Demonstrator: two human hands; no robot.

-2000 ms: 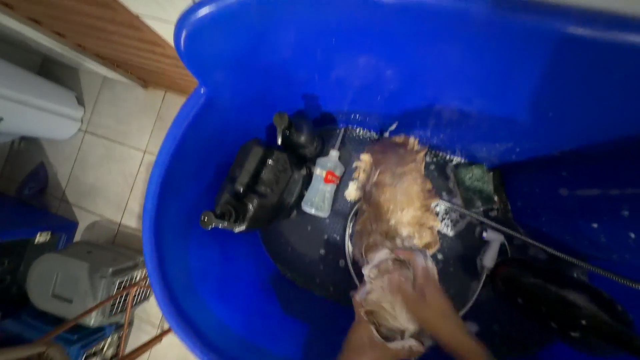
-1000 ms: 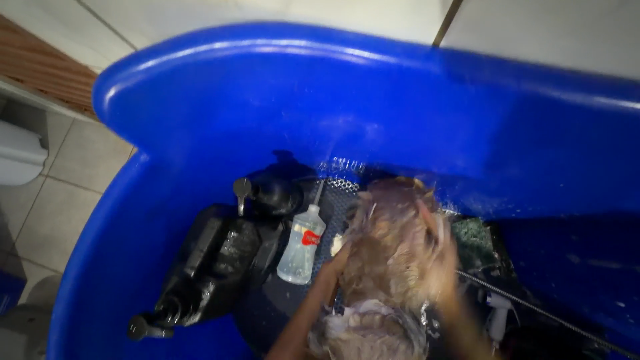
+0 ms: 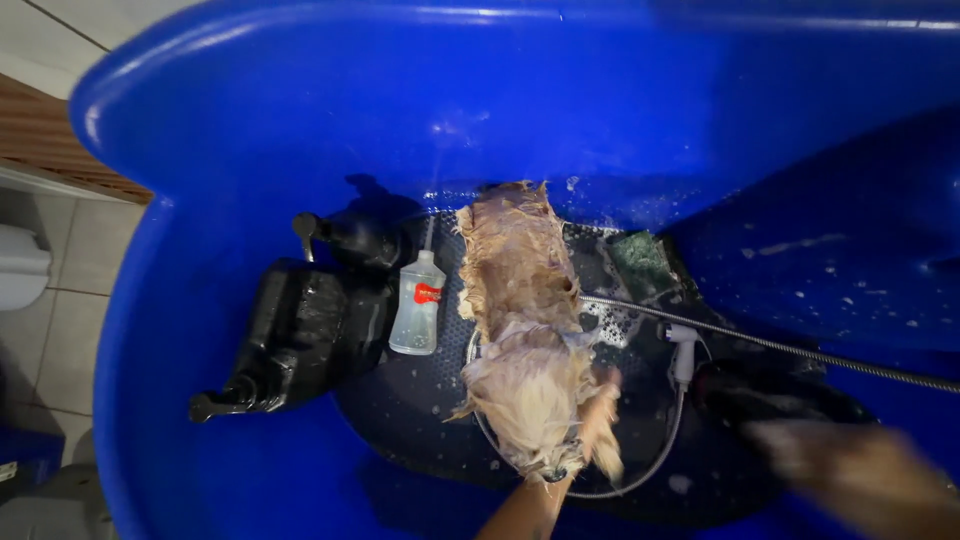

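A wet, soapy, light-tan small dog stands on the dark mat in a blue plastic tub, its head toward me. My left hand comes up from below the muzzle and holds the dog at the side of its head and neck; part of the palm is hidden by fur. To the right, my right hand is blurred beside a dark, glossy object that I cannot identify. Whether it touches that object cannot be told. A white handheld shower head lies between the dog and my right hand.
Left of the dog are a clear squeeze bottle, a black jug with a pump and a black pump bottle. A green scouring pad lies behind, right. A metal shower hose crosses the right side. The tub rim curves around the left.
Both hands were on the dog one second ago; my right hand has moved away to the right. My left hand has moved from the dog's side to its head and neck.
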